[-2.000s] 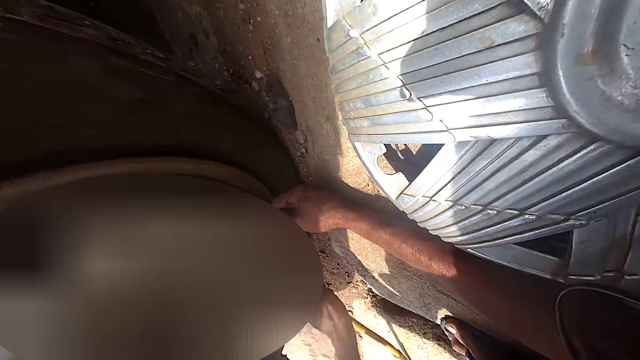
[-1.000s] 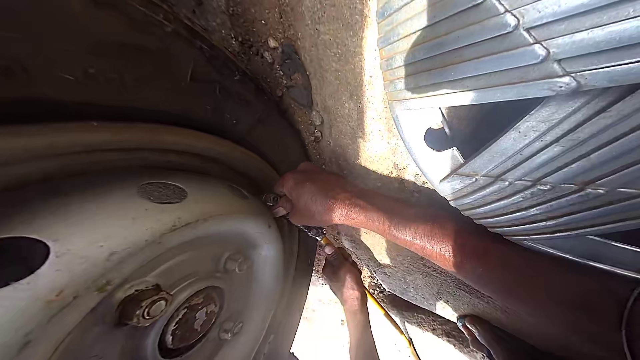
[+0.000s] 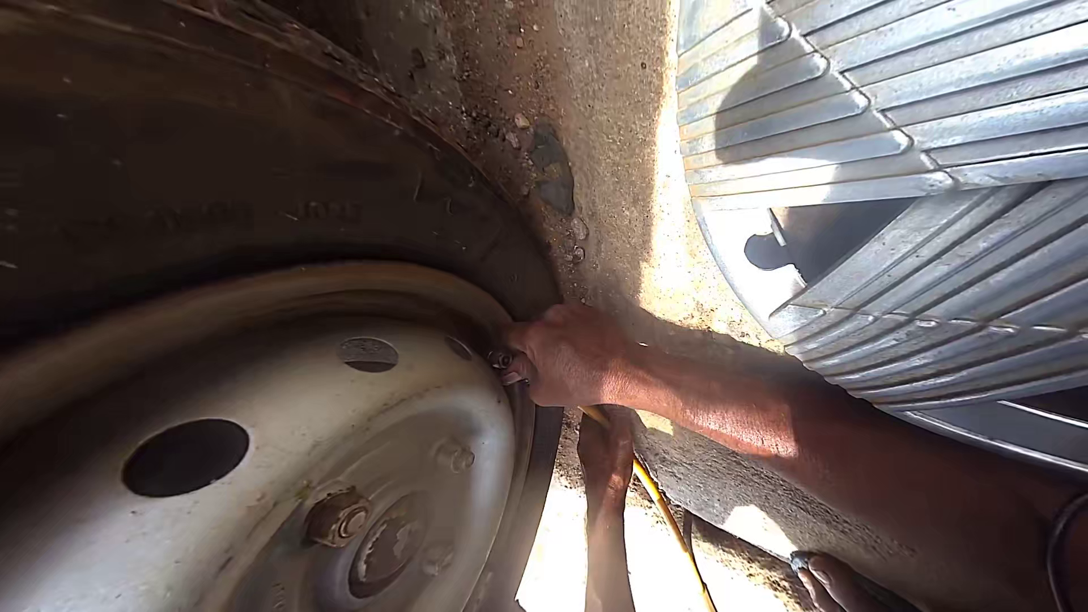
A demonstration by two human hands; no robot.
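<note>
My right hand (image 3: 574, 355) reaches in from the right, its fingertips closed on a small metal fitting (image 3: 501, 360) at the edge of a pale, worn wheel rim (image 3: 408, 391). Just below it, my left hand (image 3: 605, 442) comes up from the bottom edge, closed around a thin yellow hose (image 3: 671, 514). Its fingertips and the hose's end are partly hidden behind my right hand and wrist. A dark rubber tire (image 3: 255, 178) surrounds the rim. Near the hub, a rusty wheel nut (image 3: 338, 517) sits on a stud.
A large round ribbed metal piece (image 3: 884, 340) with cut-outs fills the upper right. Between it and the tire lies rough, gritty ground (image 3: 616, 144) with a dark stone (image 3: 551, 170). Part of a foot (image 3: 829, 580) shows at the lower right.
My left hand has moved up toward my right hand. My right hand stays at the rim's edge. The wheel face, blurred two seconds ago, is now distinct.
</note>
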